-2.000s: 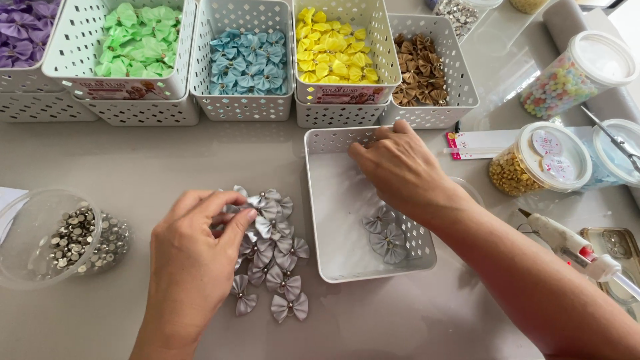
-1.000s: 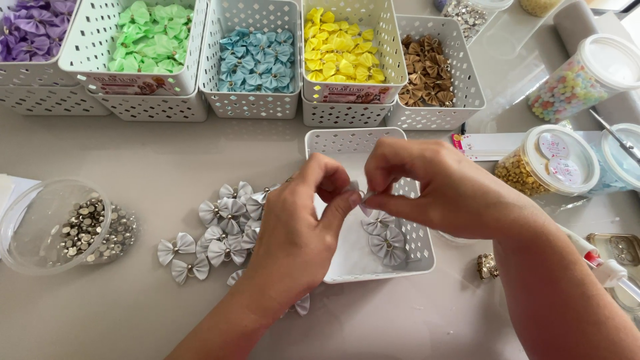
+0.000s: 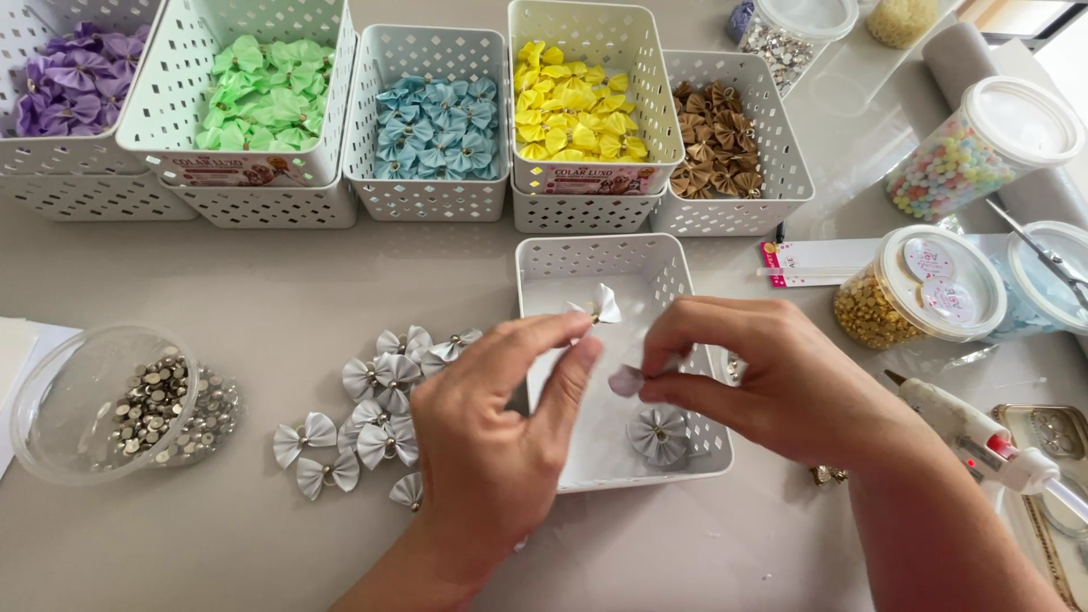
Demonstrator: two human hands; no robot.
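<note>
Between thumb and forefinger of my left hand is a small white-grey fabric bow, above a white perforated basket. My right hand pinches another grey bow, partly hidden by the fingers, over the same basket. Inside it, near the right wall, lie a round pleated grey bow and other grey fabric partly beneath. Left of the basket, several silver-grey bows with metallic centres are spread on the table, some hidden behind my left hand.
Baskets of purple, green, blue, yellow and brown bows line the back. An open tub of metallic studs stands left. On the right are a lidded jar of gold pieces, a bead jar, scissors and a glue gun.
My hands, together over the basket one second ago, are now apart, each with a bow. The loose grey bows, heaped two seconds ago, were spread further left by one second ago.
</note>
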